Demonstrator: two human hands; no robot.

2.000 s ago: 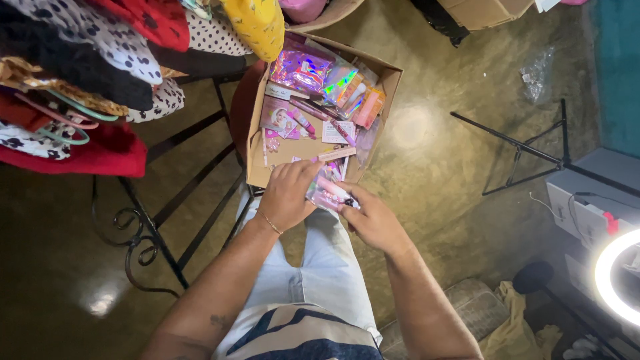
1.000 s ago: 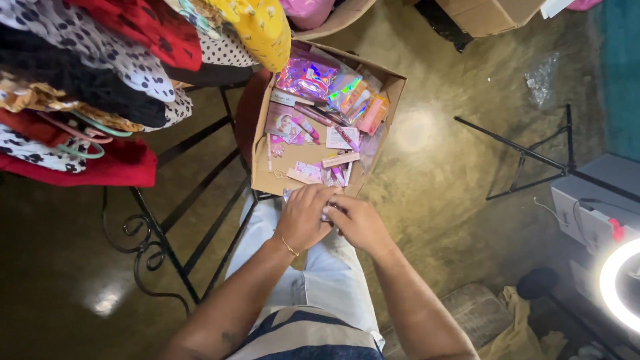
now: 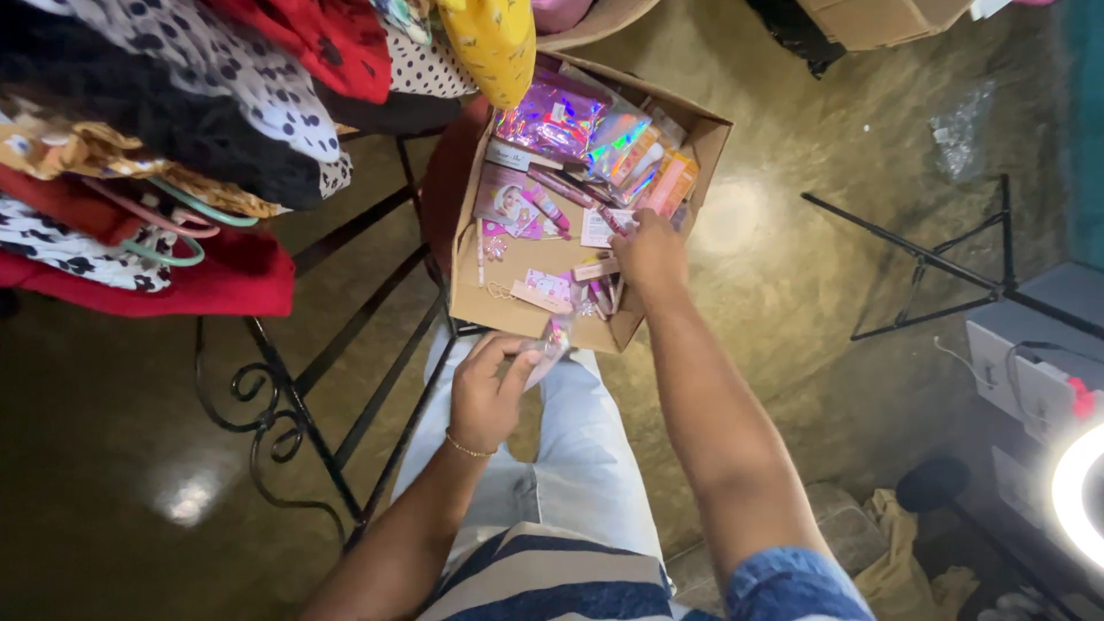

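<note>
My left hand (image 3: 493,388) pinches a small clear plastic bag (image 3: 548,352) just outside the near edge of an open cardboard box (image 3: 492,315). My right hand (image 3: 653,250) reaches over the box's right side, its fingertips at a pink pen-like tube (image 3: 614,221); whether they grip it is unclear. Inside the box lie a shiny purple holographic pouch (image 3: 552,116), an orange packet (image 3: 673,185), a card with a picture (image 3: 502,197), a pink-purple tube (image 3: 550,210), a small beige box (image 3: 542,296) and a white printed card (image 3: 597,228).
Clothes with hangers (image 3: 172,228) bulge in from the upper left, above a black metal frame with scrollwork (image 3: 285,414). A black metal stand (image 3: 931,259) is at right, near a lit ring light (image 3: 1078,492). Another cardboard box (image 3: 880,21) sits at the top right.
My hands were together at the box's near edge and have separated. The right has reached forward over the box; the left has stayed near the edge with the clear bag.
</note>
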